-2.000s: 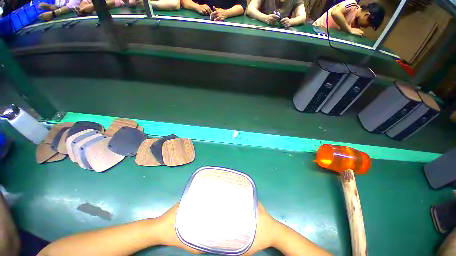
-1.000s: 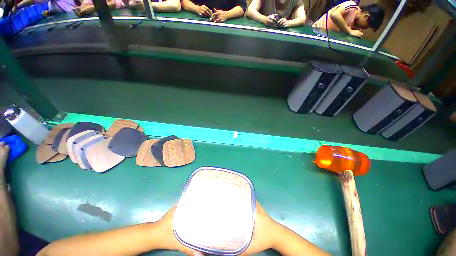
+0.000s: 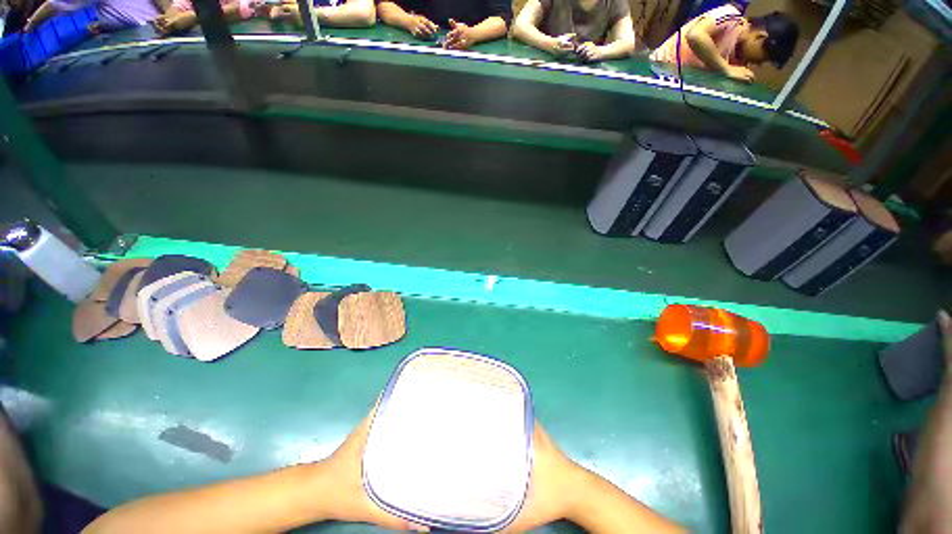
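A speaker cabinet point(image 3: 449, 438) stands upright at the bottom centre, its rounded-square wood-grain top facing me and glaring white under the lamp. My left hand point(image 3: 358, 475) holds its left side and my right hand point(image 3: 553, 475) its right side. The fingers are mostly hidden behind the cabinet. A mallet with an orange head point(image 3: 712, 336) and pale wooden handle lies on the bench to the right, touched by neither hand. Loose panels, wood-grain point(image 3: 372, 318) and dark grey point(image 3: 264, 297), overlap in a fanned pile at the left.
Speaker cabinets stand in pairs on the sunken conveyor point(image 3: 418, 209) at the upper right. A white bottle point(image 3: 50, 261) is at the bench's left end. Another grey cabinet point(image 3: 913, 362) and a person's arm point(image 3: 932, 448) are at the right edge. People sit opposite, their hands on the far bench.
The cabinets on the conveyor have shifted left. The neighbour's blue cloth at the left has gone from view. An arm has come in at the right edge. My hands and cabinet have barely moved.
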